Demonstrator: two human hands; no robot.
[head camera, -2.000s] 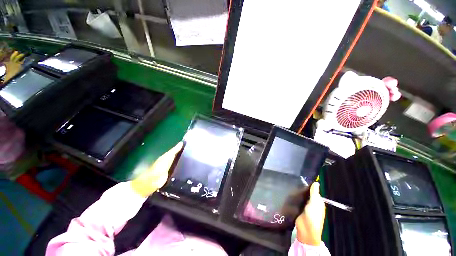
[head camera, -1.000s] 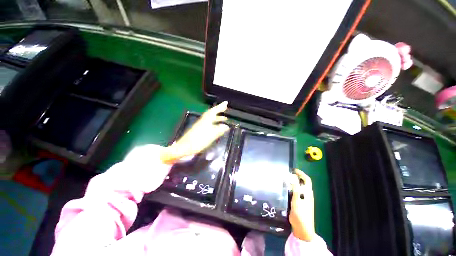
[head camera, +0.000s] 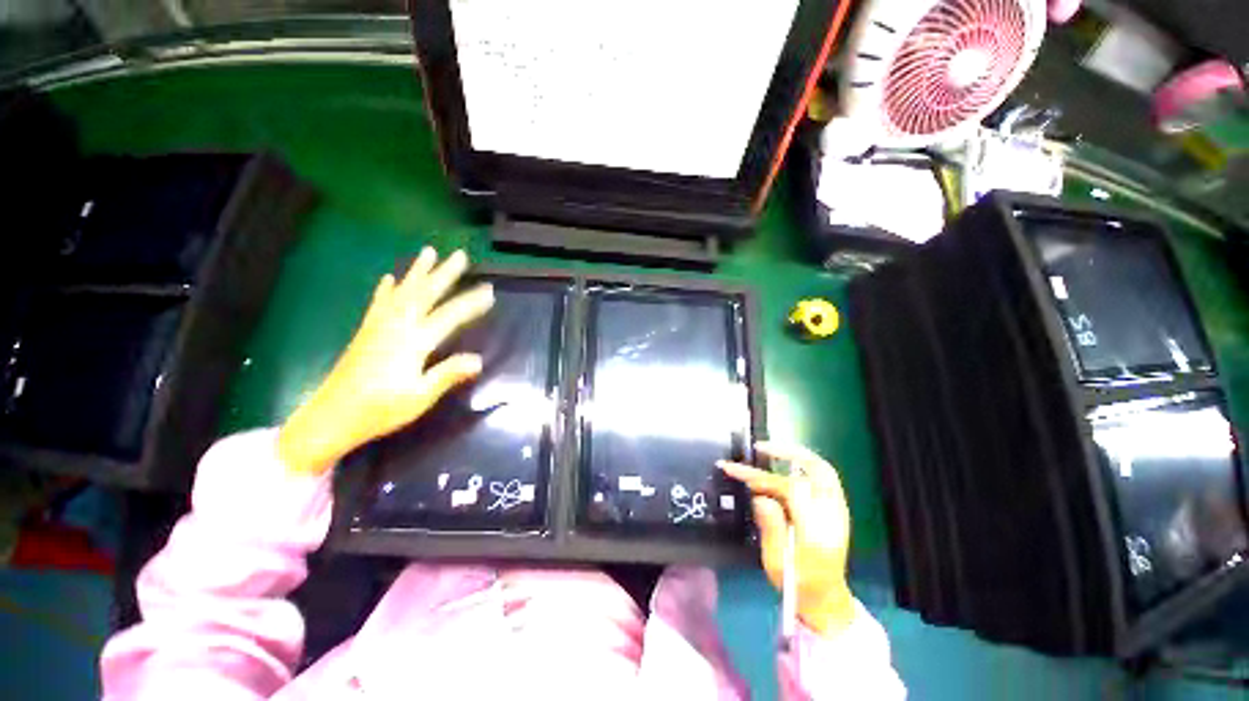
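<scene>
A black foam tray (head camera: 569, 551) lies flat in front of me with two dark-screened tablets side by side. My left hand (head camera: 390, 363) is spread with fingers apart over the left tablet (head camera: 514, 411) and holds nothing. My right hand (head camera: 801, 527) is at the right tablet's (head camera: 664, 411) right edge, index finger reaching onto its lower right. It holds a thin pale stylus (head camera: 789, 582) that points down toward the sleeve. Both tablets have handwritten marks and small icons near the lower edge.
A large white light panel (head camera: 623, 82) stands behind the tray. A yellow item (head camera: 815, 318) lies right of the tray. Tray stacks with tablets stand at right (head camera: 959, 438) and left (head camera: 226, 288). A pink-grilled fan (head camera: 945, 62) and a box with papers (head camera: 884, 199) are behind right.
The view has tilted down and shifted. The tray now lies squarely before me. My left hand has moved from the left tablet's top to its left side, and my right index finger now reaches onto the right tablet.
</scene>
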